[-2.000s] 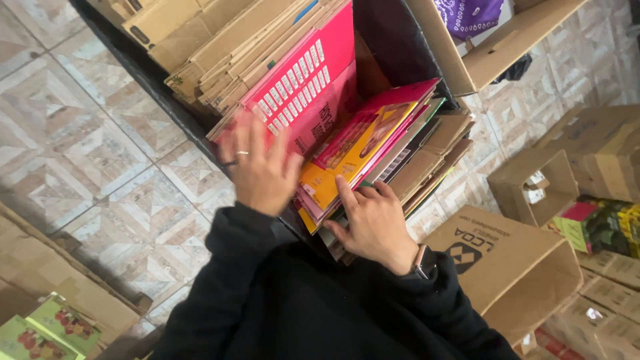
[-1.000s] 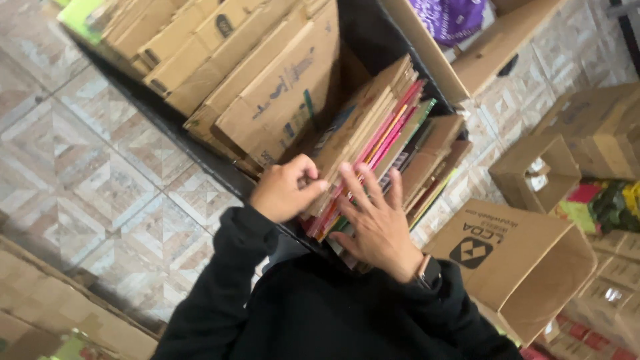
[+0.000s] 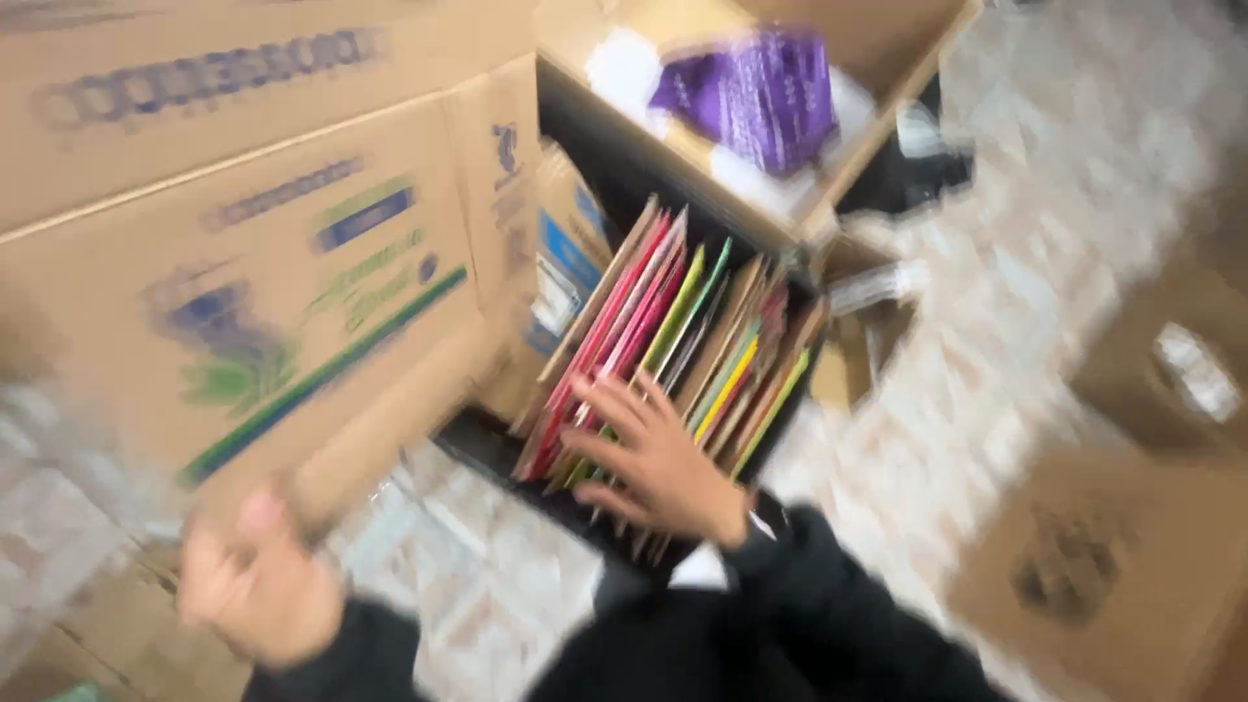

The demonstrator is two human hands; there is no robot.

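My left hand (image 3: 263, 575), blurred, is at the lower edge of a large flattened cardboard box (image 3: 322, 283) with blue and green print, its fingers closed on that edge. The cardboard stands tilted over the left part of a black bin (image 3: 551, 512). My right hand (image 3: 653, 453), with a dark watch at the wrist, rests with fingers spread on the top edges of a row of flattened cartons (image 3: 702, 341) in the bin. Some of these are pink, green and yellow, others brown.
Behind the bin, an open cardboard box (image 3: 868, 136) holds a purple patterned package (image 3: 751, 97). A cardboard box with a black logo (image 3: 1092, 556) stands at the lower right, another box (image 3: 1170, 351) above it. Tiled floor (image 3: 1014, 292) shows between them.
My left hand has moved left, away from the right hand, and now has the large printed cardboard. The cartons under my right hand lean less over the bin's near side. The view has shifted.
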